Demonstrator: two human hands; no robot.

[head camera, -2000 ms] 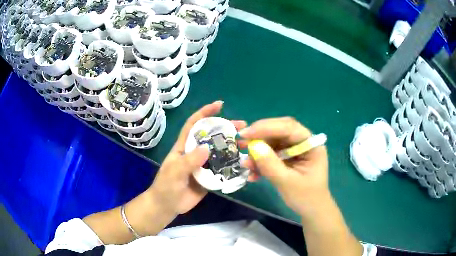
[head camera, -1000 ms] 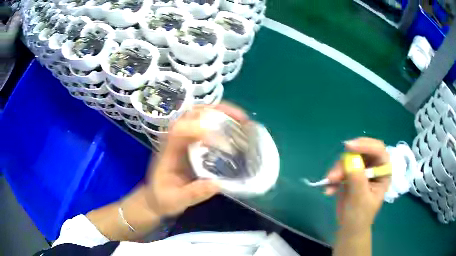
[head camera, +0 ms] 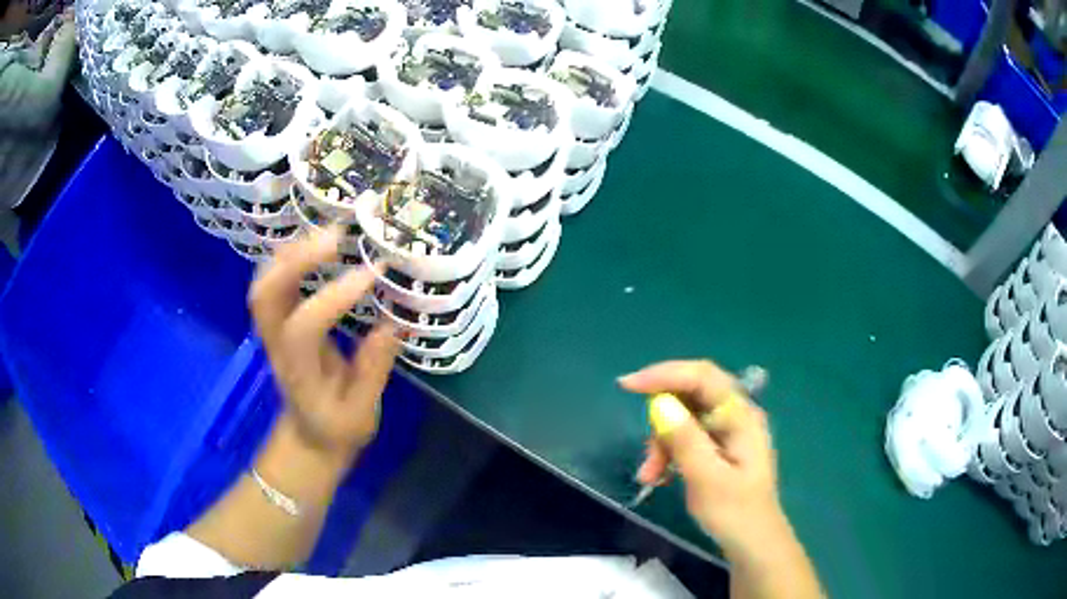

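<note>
White rear housings with circuit boards inside (head camera: 435,211) stand in tall columns at the upper left. My left hand (head camera: 322,339) is at the front columns, fingers apart and slightly blurred, with no housing held in it. Its fingertips are close to the stack's side; whether they touch cannot be told. My right hand (head camera: 714,451) is over the green surface, shut on the tweezers (head camera: 642,493), whose thin tip points down toward the front edge. Yellow tape or a finger cot shows on the right thumb.
A fluffy white bundle of rings or cord (head camera: 936,428) lies at the right, beside more stacked white housings (head camera: 1035,398). A blue bin (head camera: 129,351) is at the left. A pale strip (head camera: 807,158) crosses the green surface (head camera: 725,246). A person's sleeve (head camera: 29,105) shows at the far upper left.
The housing that my left hand held is no longer in it; the hand has moved left to the stacks and opened. My right hand moved right, then back left, still with the tweezers. The view has shifted.
</note>
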